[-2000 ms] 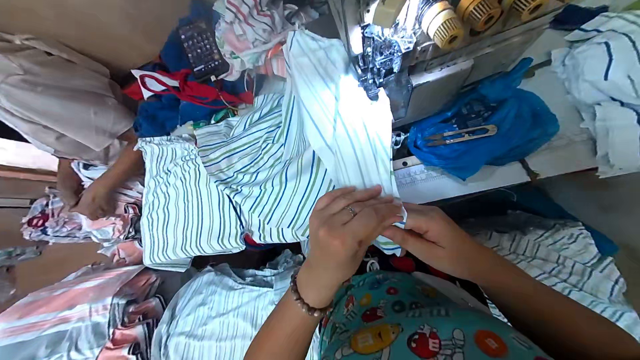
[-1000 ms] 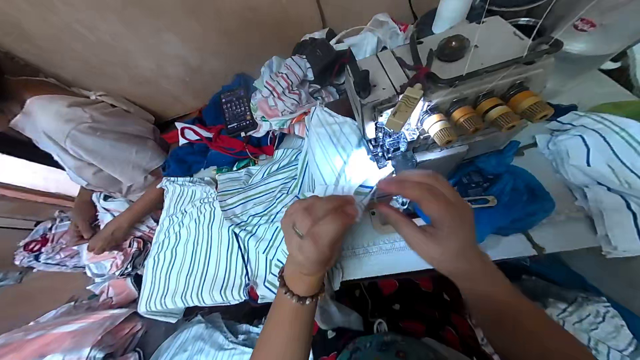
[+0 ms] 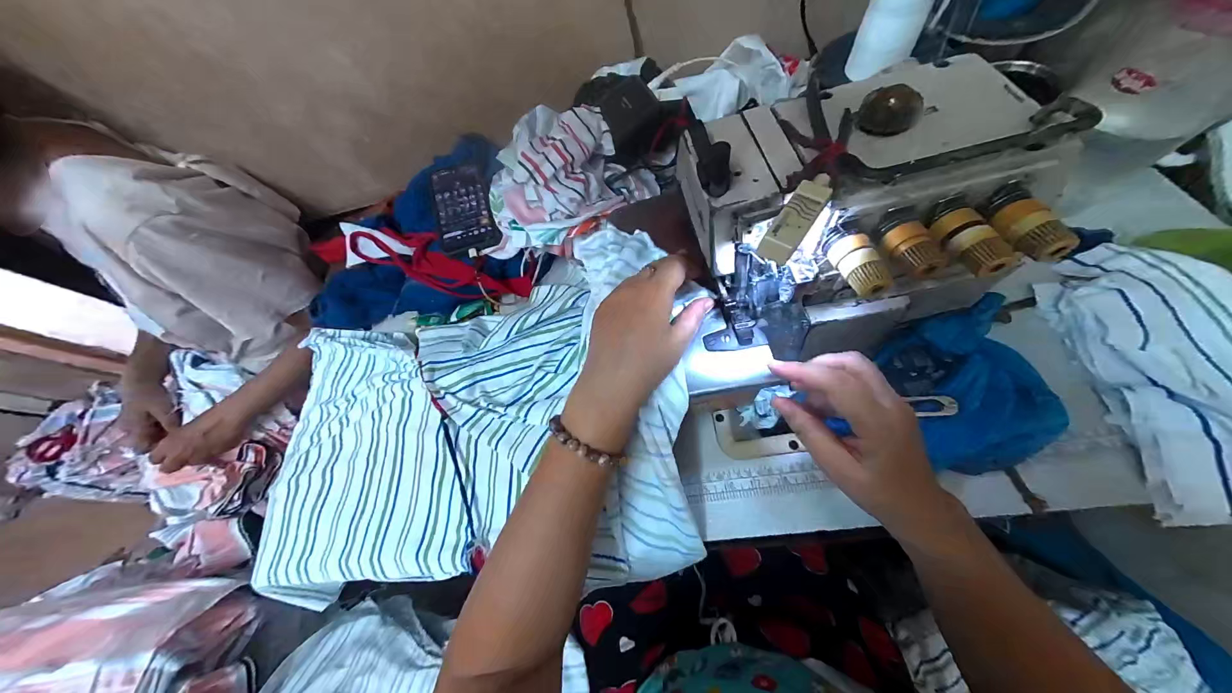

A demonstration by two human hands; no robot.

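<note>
My left hand (image 3: 640, 332), with a beaded bracelet at the wrist, grips the upper edge of a striped white, blue and green fabric garment (image 3: 366, 452) just left of the sewing machine's lit presser foot area (image 3: 736, 332). The garment spreads leftward over the table. My right hand (image 3: 852, 419) is at the right of the needle plate, thumb and forefinger apart, over a small crumpled fabric scrap (image 3: 763, 409). Whether its fingertips hold a thread cannot be told. The overlock sewing machine (image 3: 770, 164) has several yellow tension knobs (image 3: 910, 245) on its front.
A blue plastic bag (image 3: 1011, 404) lies right of my right hand, with metal thread snips (image 3: 932, 406) by it. More striped cloth (image 3: 1155, 356) is at far right. A phone (image 3: 464, 210) rests on cloths behind the garment. At left, a person's hands (image 3: 173, 433) handle fabric pieces.
My hands were together on the cloth's near edge two seconds ago; now they are apart, the left farther up beside the presser foot, the right over the machine bed. The view has shifted.
</note>
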